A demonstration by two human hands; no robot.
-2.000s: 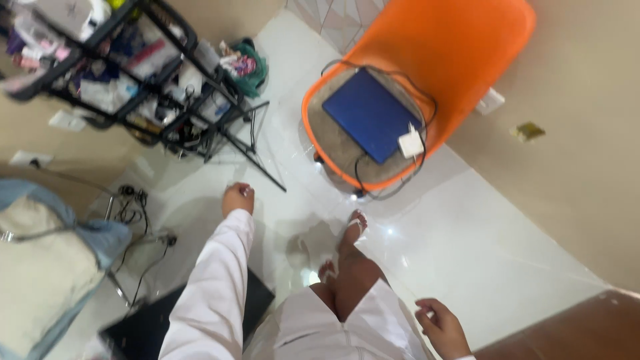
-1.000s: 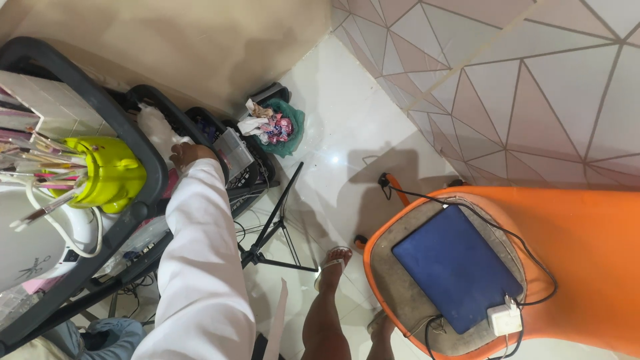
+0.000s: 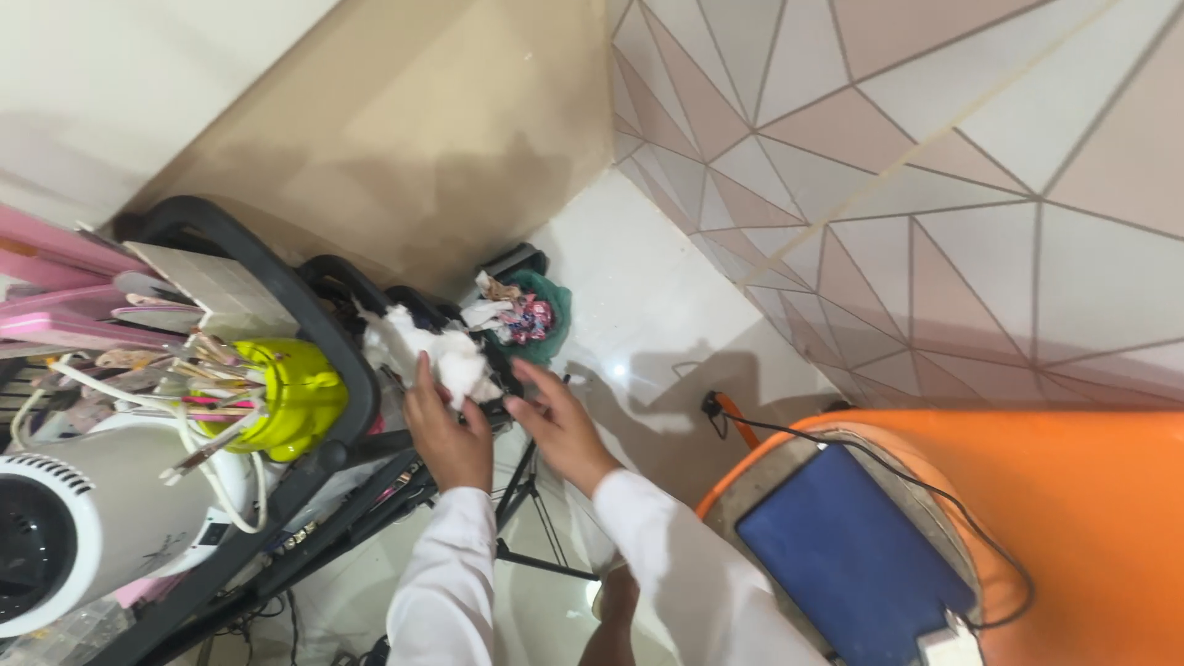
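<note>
A wad of white cotton (image 3: 458,365) lies over the dark edge of a tiered cart, just beyond my hands. My left hand (image 3: 449,430) is at its lower side, fingers pointing up and touching or nearly touching it. To the right of it my right hand (image 3: 560,425) has its fingers spread, with the fingertips close to the cotton's right edge. Whether either hand grips the cotton is unclear. A lime-green pot (image 3: 301,398) full of brushes stands on the cart, left of my hands.
The black cart frame (image 3: 347,407) holds a white round appliance (image 3: 120,518) and pink trays (image 3: 83,319). Behind it a green-lined bin (image 3: 553,328) holds crumpled waste. At right, an orange chair (image 3: 1073,518) bears a blue laptop (image 3: 851,555) and a white charger (image 3: 948,645). Black tripod legs (image 3: 527,555) stand below.
My left hand, earlier reaching into the cart at white material, is now beside the cotton wad. My right hand has come in from out of view to join it. The view has shifted towards the cart.
</note>
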